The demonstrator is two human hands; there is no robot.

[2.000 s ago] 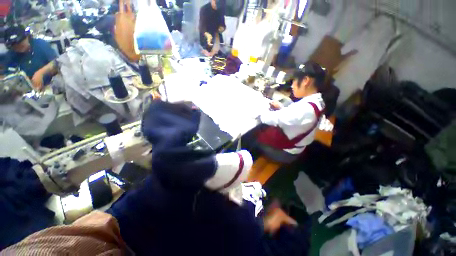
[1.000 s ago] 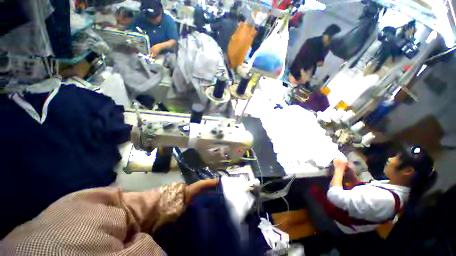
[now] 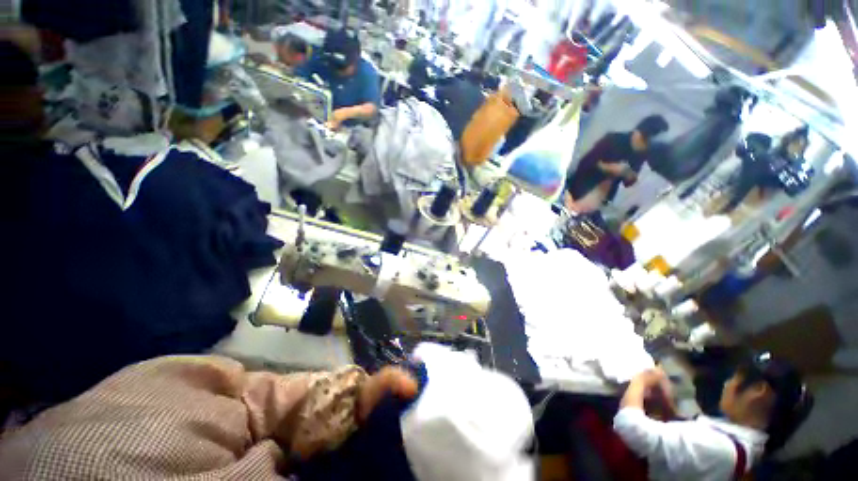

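My left hand (image 3: 388, 383), small and blurred below a brown checked sleeve, is closed on a navy garment piece (image 3: 362, 434) at the bottom centre. A white piece (image 3: 468, 418) lies against this navy cloth on its right, spread out in front of the machine's near edge. Whether the two are joined cannot be told. My right hand is not in view. The cream sewing machine (image 3: 423, 287) with a small red light stands just beyond my left hand.
A large navy garment pile (image 3: 141, 254) with a white V-shaped edging lies left of the machine. Dark thread cones (image 3: 442, 199) stand behind it. A white fabric heap (image 3: 569, 305) lies on the neighbouring table, where a co-worker (image 3: 701, 437) sits at right.
The white piece has come up and spread wider beside my left hand. The view has shifted, so the machine and co-worker sit lower. My right hand, blurred at bottom right two seconds ago, is gone from view.
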